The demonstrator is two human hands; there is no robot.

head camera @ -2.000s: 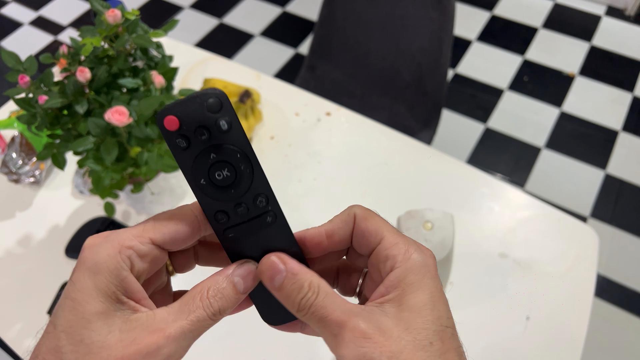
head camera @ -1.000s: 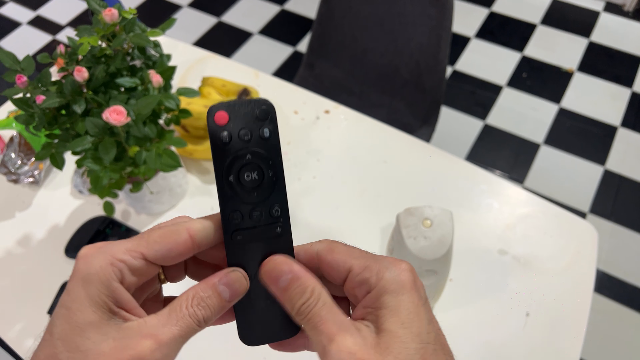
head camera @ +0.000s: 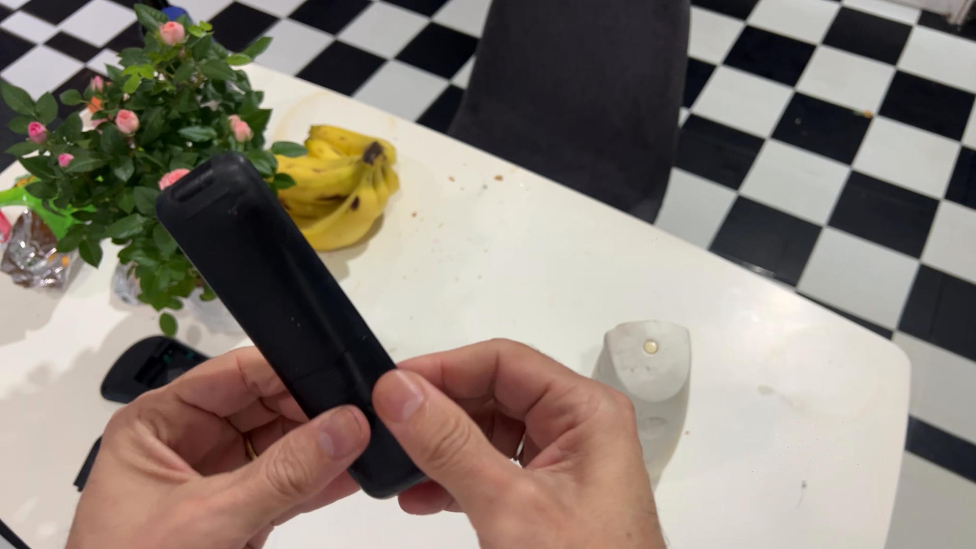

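A black plastic remote control (head camera: pixel 282 305) is held above the table with its plain back toward me, tilted so that its upper end points to the upper left. My left hand (head camera: pixel 221 450) grips its lower part from the left, the thumb on the back. From the right, my right hand (head camera: pixel 518 442) holds the same lower part, its thumb near a faint seam in the casing. The remote's buttons face away and are hidden. Most of the fingers are behind the remote or curled out of sight.
On the white table (head camera: pixel 473 267) are a potted rose plant (head camera: pixel 145 152), bananas (head camera: pixel 343 191), a foil wrapper (head camera: pixel 38 252), a black computer mouse-like object (head camera: pixel 152 370) by my left hand and a whitish device (head camera: pixel 648 366) beyond my right. A dark chair (head camera: pixel 579 91) stands at the far edge.
The remote has been turned over: its button side faced me in both earlier frames, and its back faces me now. Both hands still hold its lower part.
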